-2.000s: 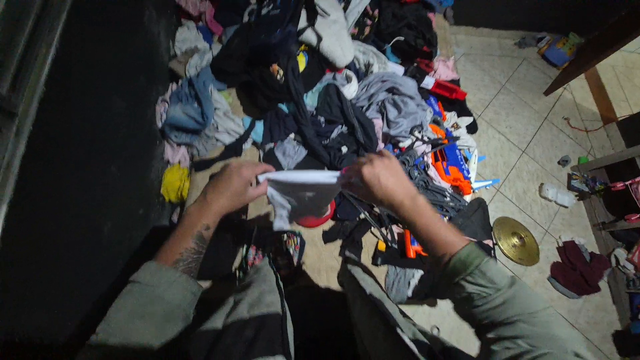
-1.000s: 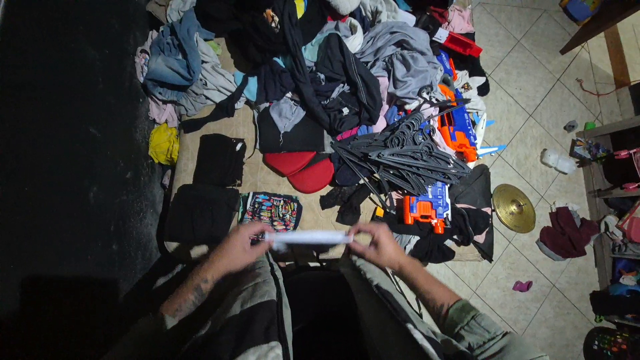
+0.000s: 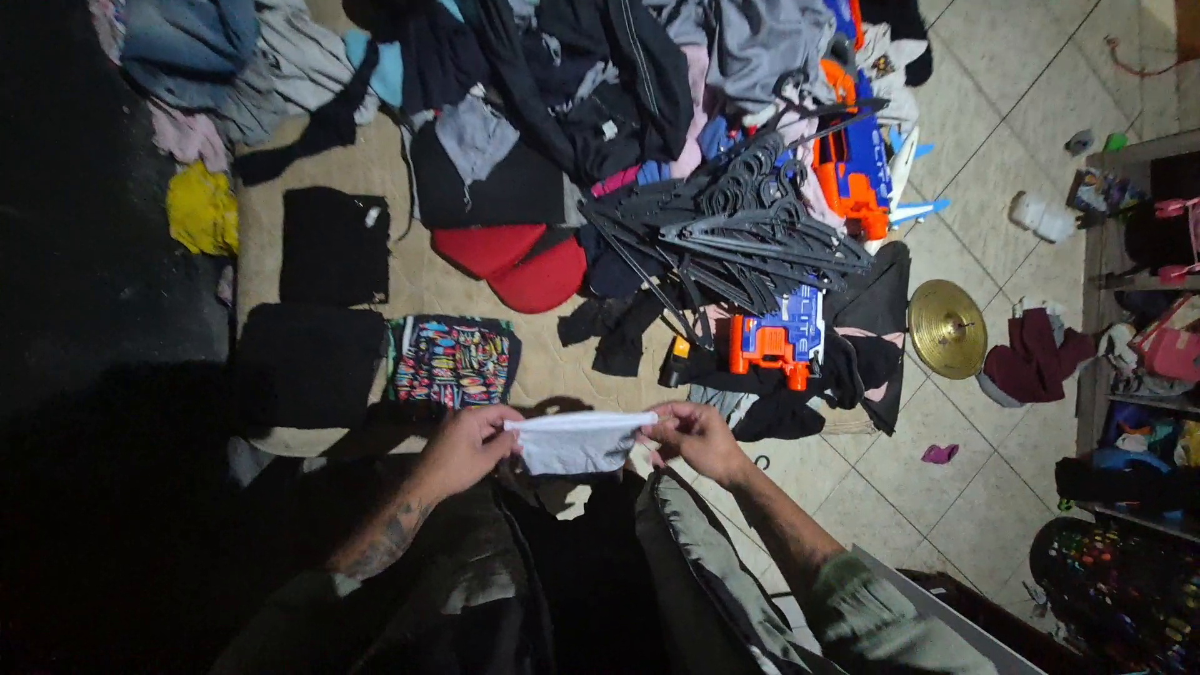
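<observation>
A small white cloth garment (image 3: 579, 444) is stretched between my hands, just off the front edge of a beige mattress (image 3: 553, 352). My left hand (image 3: 478, 448) pinches its left upper corner, and my right hand (image 3: 692, 439) pinches the right one. Beyond them on the mattress lie a folded garment with a colourful print (image 3: 454, 364), a folded black garment (image 3: 311, 366) and another black folded one (image 3: 335, 246) behind it. Red cloth pieces (image 3: 539, 274) lie near the middle. A heap of black plastic hangers (image 3: 741, 225) sits to the right.
A large pile of mixed clothes (image 3: 600, 84) covers the far part. Orange and blue toy blasters (image 3: 776, 337) lie at the right. On the tiled floor are a brass cymbal (image 3: 948, 328) and a maroon garment (image 3: 1036, 356). A cluttered shelf (image 3: 1092, 319) stands at far right.
The view has tilted down from the far pile. The white garment, hanging lower between my hands two seconds ago, looked like a thin strip one second ago and now shows its face again.
</observation>
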